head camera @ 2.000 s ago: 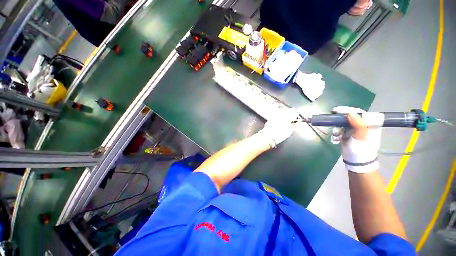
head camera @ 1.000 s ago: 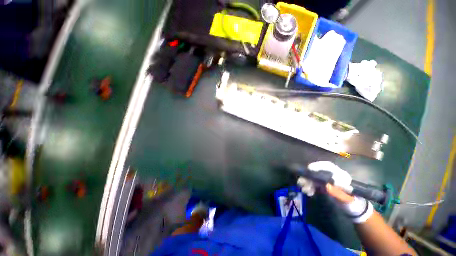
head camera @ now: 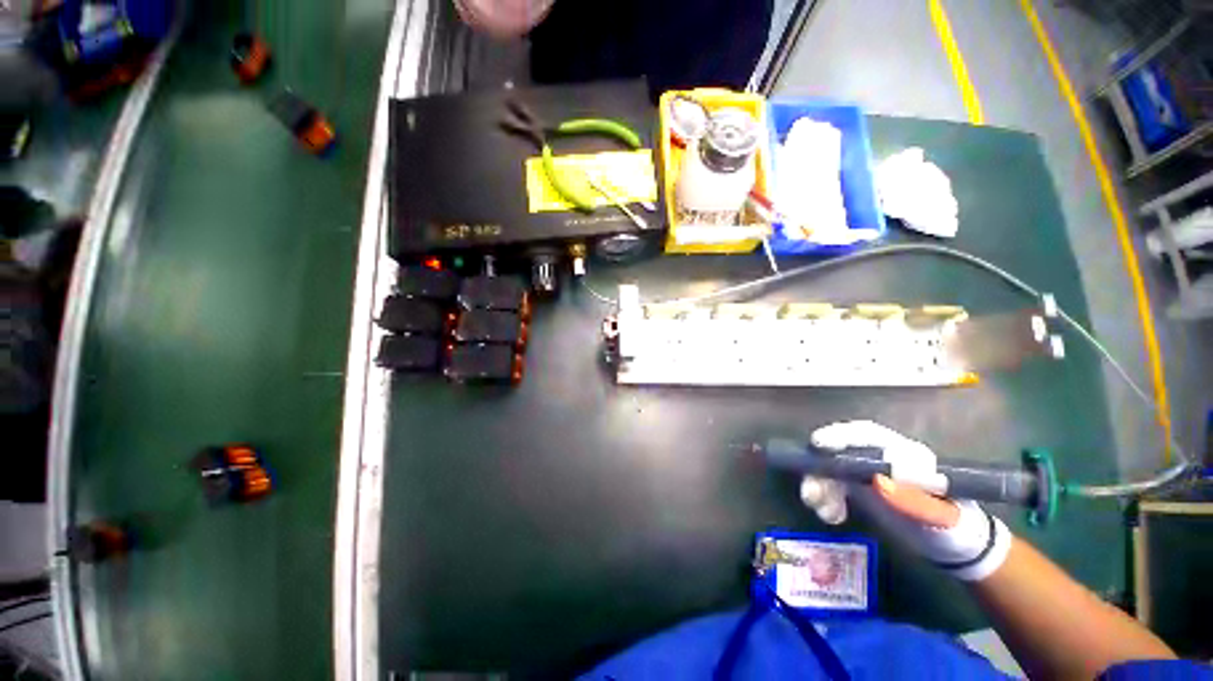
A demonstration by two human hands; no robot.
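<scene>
My gloved right hand (head camera: 878, 479) is closed around the dark-grey inline tool (head camera: 978, 479), which lies nearly level above the green bench with its thin tip pointing left. A green bracket (head camera: 1044, 487) sits at the tool's back end, and a thin grey hose (head camera: 1011, 273) leads from it. The pale fixture rail (head camera: 798, 349) lies across the bench just beyond the hand; the tool tip is apart from it. The coil stack (head camera: 459, 326), several black and orange coils, sits at the bench's left edge. My left hand is not in view.
A black controller box (head camera: 452, 173) with green-handled pliers (head camera: 572, 173) on it stands at the back left. Beside it are a yellow bin (head camera: 712, 245) holding a bottle (head camera: 716, 173), a blue bin (head camera: 871, 200) and a white cloth (head camera: 918, 193). Loose coils (head camera: 237, 474) lie on the green conveyor (head camera: 200, 333).
My left hand, first at the fixture rail, then low near my body, has left the picture. My right hand has moved the tool away from the rail towards me. The view has turned.
</scene>
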